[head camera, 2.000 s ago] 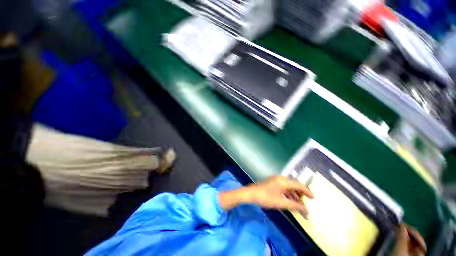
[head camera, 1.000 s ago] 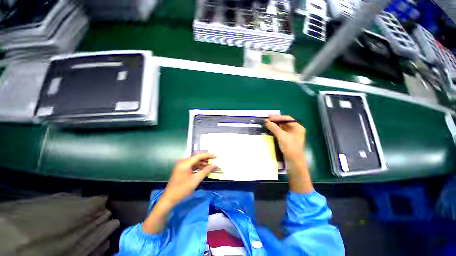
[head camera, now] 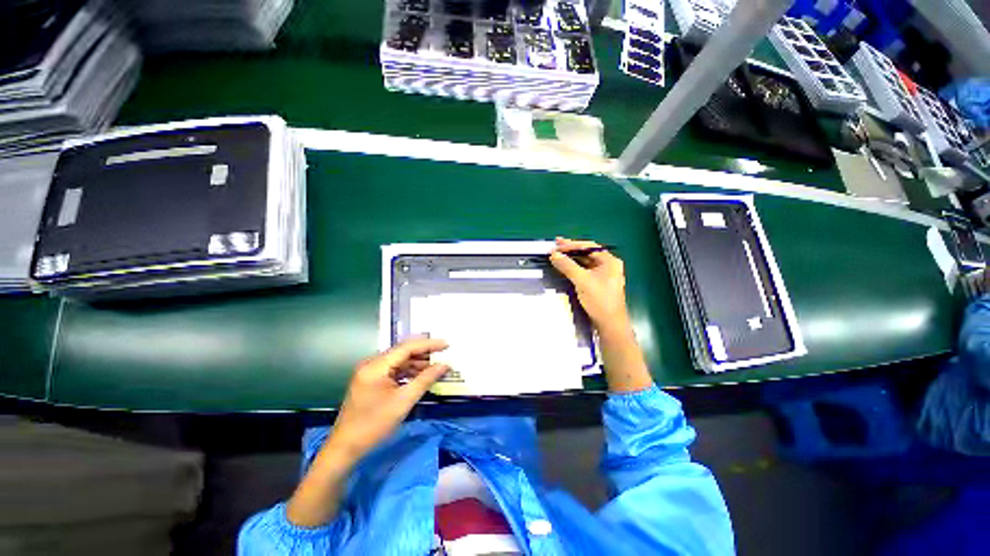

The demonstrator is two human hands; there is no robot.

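Observation:
A dark tablet back cover (head camera: 434, 269) lies on a white foam sheet (head camera: 388, 315) in front of me. A pale release liner (head camera: 505, 342) lies over its lower part. My left hand (head camera: 393, 378) is at the liner's lower left, thumb and forefinger near its edge; whether it pinches the liner is unclear. My right hand (head camera: 597, 285) holds thin dark tweezers (head camera: 586, 252) at the cover's upper right corner. Their tip points left over the cover. Any small piece at the tip is too small to tell.
A tall stack of covers (head camera: 163, 196) is at left, a lower upright stack (head camera: 733, 282) at right. Behind the white strip are compartment trays (head camera: 489, 54), a translucent beige rectangle (head camera: 554, 133) and a grey post (head camera: 700, 87). A person's blue sleeve (head camera: 966, 369) shows at far right.
The view has swung from the left side to the bench, then shifted slightly. The tweezers stay at the cover's upper right, and the left hand stays by the liner.

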